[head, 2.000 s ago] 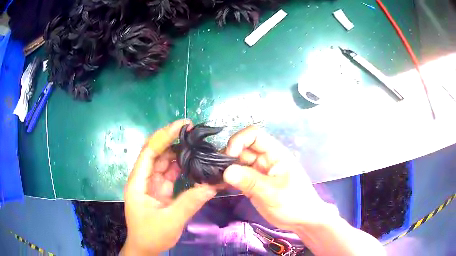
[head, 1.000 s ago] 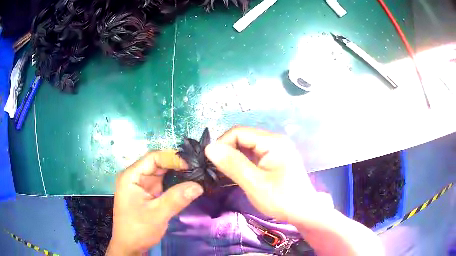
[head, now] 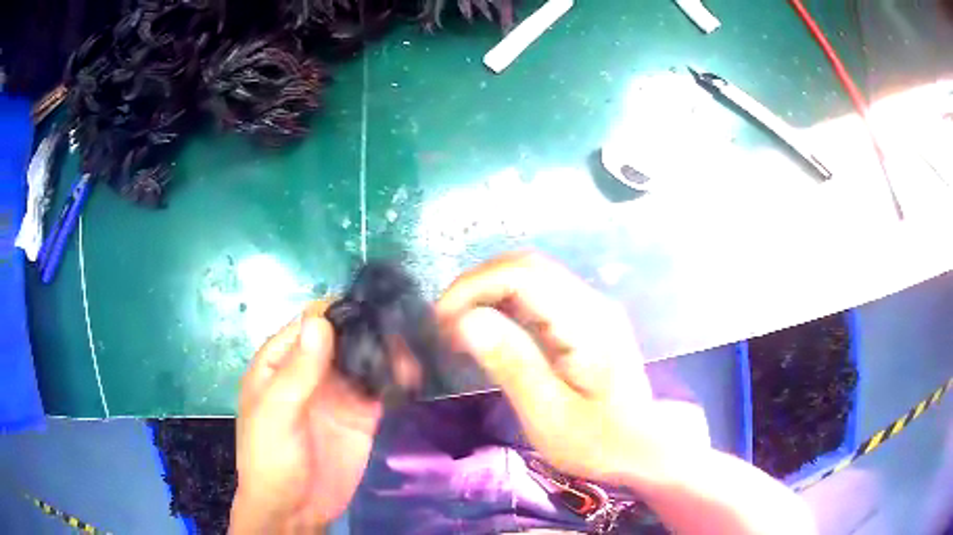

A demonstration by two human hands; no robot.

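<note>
A black spiky hair piece is held above the front edge of the green bench, blurred by motion. My left hand holds it from the left, fingers around its lower left side. My right hand is at its right side, thumb and fingertips close together; blur hides whether they touch or grip the piece.
A heap of black hair pieces lies at back left, near a blue-handled tool and a white crumpled rag. A white bottle in glare, pen-shaped tool, white strip and red rod lie right. Black-filled crates are below.
The hair piece has been turned over in my left hand and raised slightly. My left thumb has moved up to its left side. My right fingertips have left the spikes' tip.
</note>
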